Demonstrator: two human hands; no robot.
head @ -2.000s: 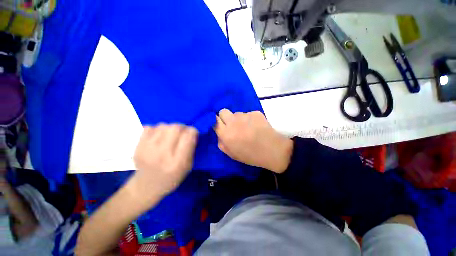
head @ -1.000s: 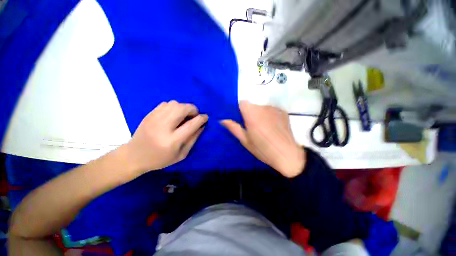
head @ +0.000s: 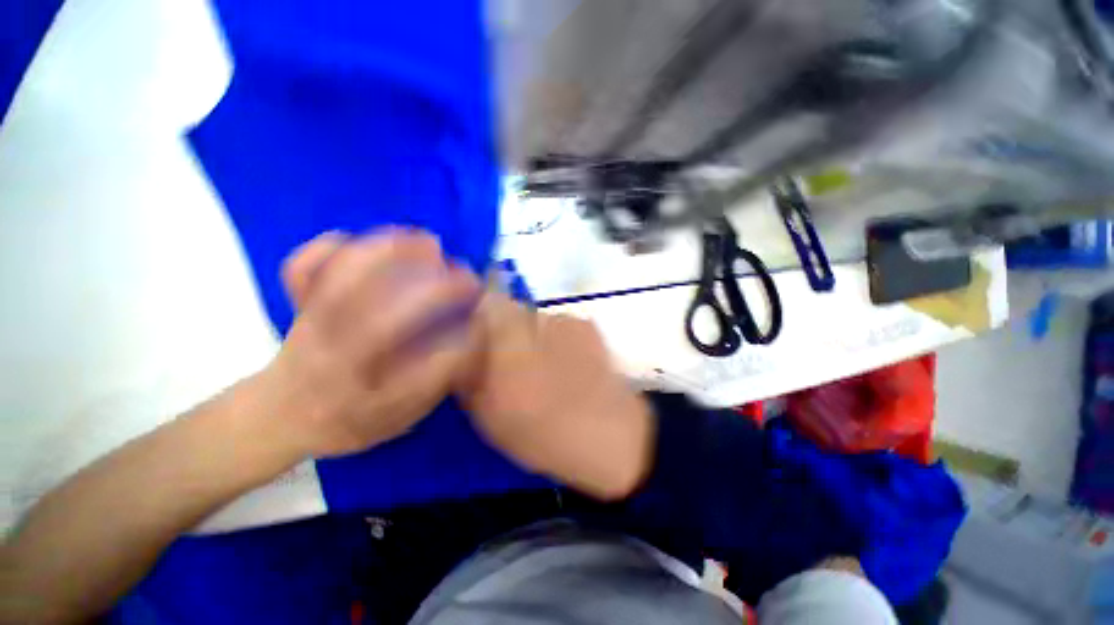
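Note:
The royal-blue garment panel (head: 354, 110) lies on the white table and reaches past its front edge. My left hand (head: 379, 330) and my right hand (head: 550, 391) are close together over the panel, left of the sewing machine, and seem to touch or overlap. Both are blurred by motion. A bit of blue shows between the fingers and just above my right hand. The fingertips are hidden or blurred, so I cannot tell whether either hand grips the cloth.
The grey machine head (head: 782, 98) is at the upper right. Black-handled shears (head: 733, 299), dark blue snips (head: 806, 238) and a dark rectangular object (head: 916, 263) lie right of my hands. Red plastic (head: 873, 403) and blue cloth (head: 892, 513) are below the table's right part.
The view has shifted, so the shears and machine appear further left. My hands were apart over the panel a second ago and are now together. The panel's right part looks bunched near my hands.

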